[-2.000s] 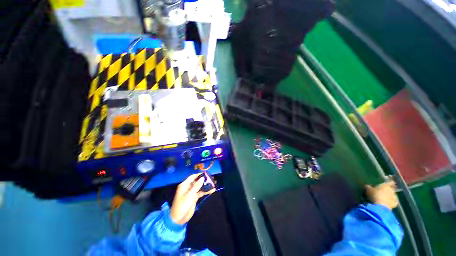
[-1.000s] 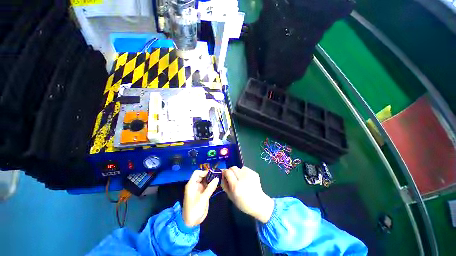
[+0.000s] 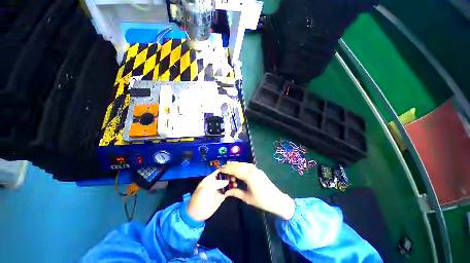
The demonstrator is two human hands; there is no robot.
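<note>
A small dark unit [image 3: 227, 183] is held between my two hands over my lap, just in front of the press panel. My left hand [image 3: 207, 196] grips it from the left. My right hand [image 3: 256, 189] closes around it from the right and above. The fingers cover most of the unit, so its face is hard to make out. The silver-white fixture plate [image 3: 193, 97] lies on the press bed. It carries an orange block [image 3: 139, 127] at left and a black nest [image 3: 214, 125] at right.
A black blister tray [image 3: 309, 119] lies right of the press. In front of it are a coloured wire heap [image 3: 294, 156] and a small cluster of units [image 3: 333, 177]. Tall black tray stacks [image 3: 56, 92] stand at left and behind right. A small dark piece [image 3: 405, 244] lies far right.
My right hand has come from the far right bench to my left hand and now closes over the unit. The small dark piece at far right shows where that hand was. The view has shifted.
</note>
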